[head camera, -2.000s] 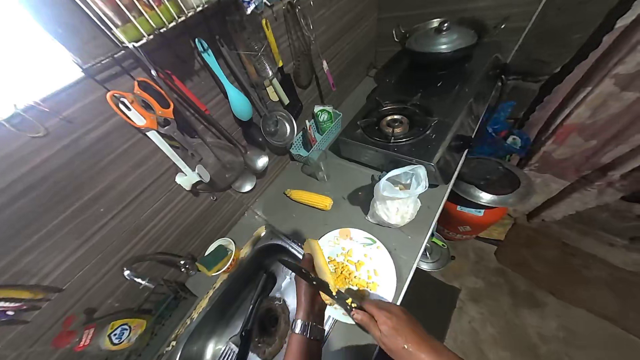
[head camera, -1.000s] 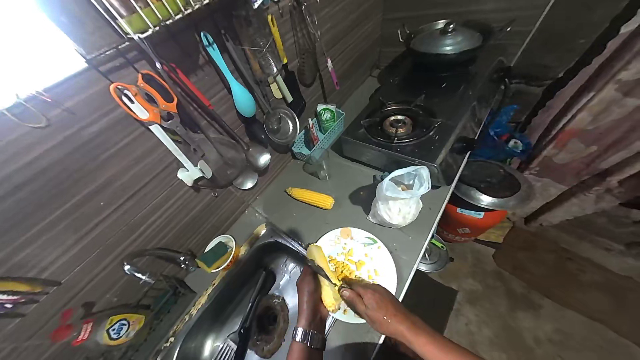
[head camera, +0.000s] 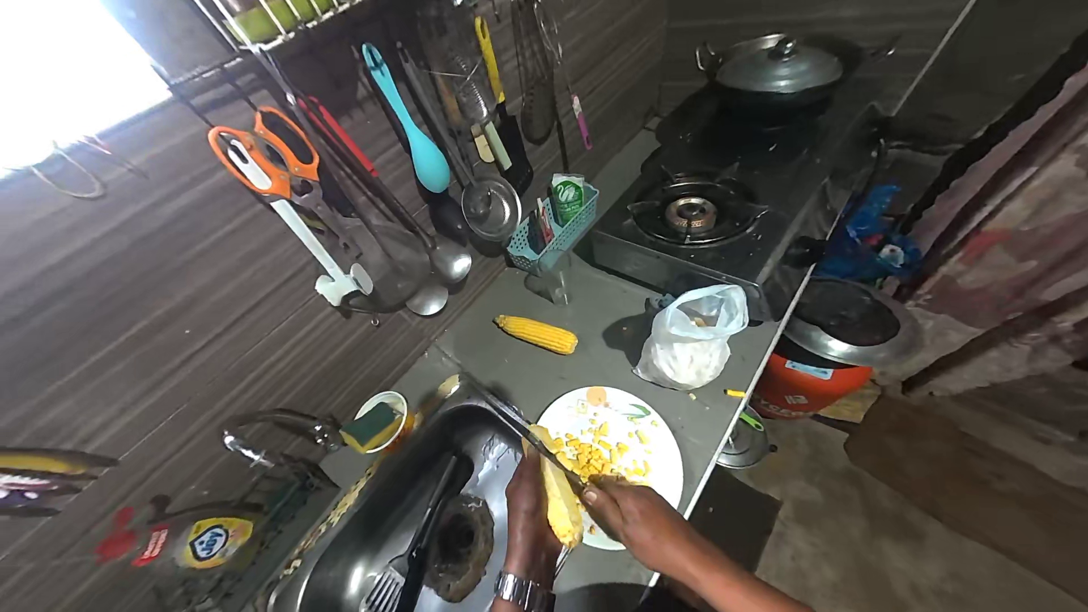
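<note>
My left hand (head camera: 529, 510), with a metal wristwatch, grips a partly stripped corn cob (head camera: 561, 503) over the near left rim of a white floral plate (head camera: 659, 433). My right hand (head camera: 633, 518) holds a knife whose dark blade (head camera: 544, 449) lies along the cob; its handle is hidden in the fingers. Cut yellow kernels (head camera: 599, 450) are scattered on the plate. A whole corn cob (head camera: 535, 334) lies on the counter beyond the plate, left of a tied-open plastic bag (head camera: 690, 344) with white contents.
A steel sink (head camera: 365, 510) with a fork (head camera: 387, 586) and a black-handled utensil is at the left. A sponge (head camera: 370, 427) rests on a small bowl behind it. The gas stove (head camera: 680, 246) and a lidded pan (head camera: 778, 72) stand at the far right. Utensils hang on the wall.
The knife blade, low along the cob a second ago, now reaches past the cob's upper end toward the sink's corner. The cob stays in my left hand, at the plate.
</note>
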